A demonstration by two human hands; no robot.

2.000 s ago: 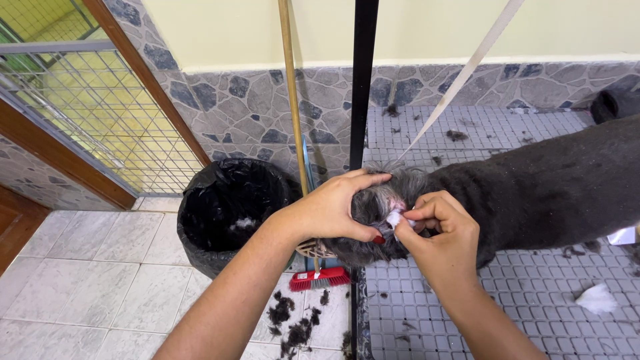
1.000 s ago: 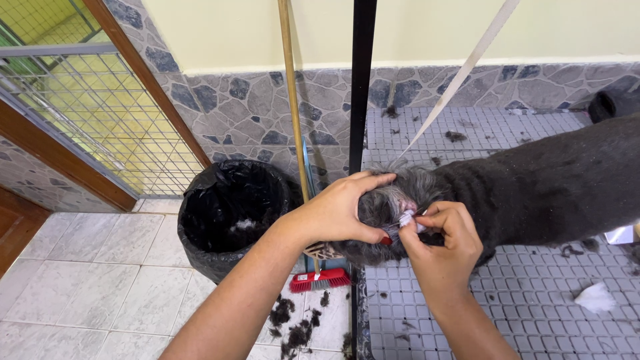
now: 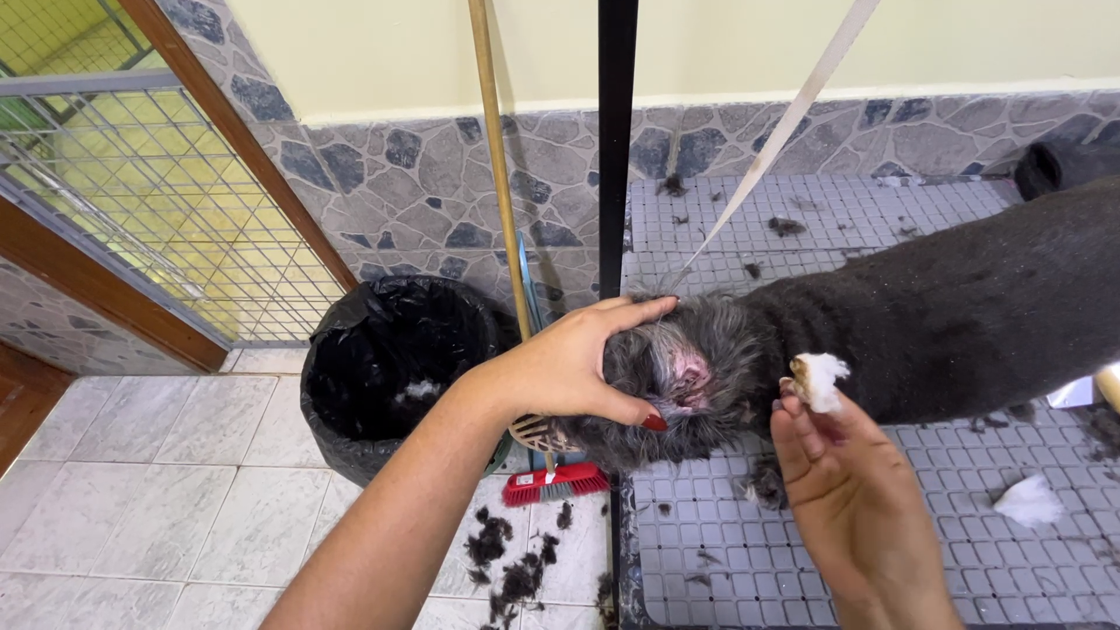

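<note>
A dark grey dog (image 3: 927, 297) with a clipped body stands on a grey gridded table mat (image 3: 787, 560). My left hand (image 3: 577, 359) is spread over its furry head, thumb and fingers around the ear, whose pink inside (image 3: 689, 372) is exposed. My right hand (image 3: 853, 490), palm up beside the dog's neck, pinches a cotton wad (image 3: 820, 381) with a brown stain on one edge. Another white cotton piece (image 3: 1029, 501) lies on the mat at the right. A pale strap (image 3: 787, 118) runs down to the dog's neck area.
A bin with a black liner (image 3: 394, 350) stands left of the table, next to a wooden pole (image 3: 499, 166) and a red broom head (image 3: 556, 484). A black post (image 3: 615, 149) rises at the table's edge. Hair tufts (image 3: 521, 577) lie on the floor. A wire gate (image 3: 175, 201) is at the left.
My right hand has moved away from the dog's ear to the right and turned palm up, still holding the cotton. The ear's inside is now uncovered. My left hand remains on the head.
</note>
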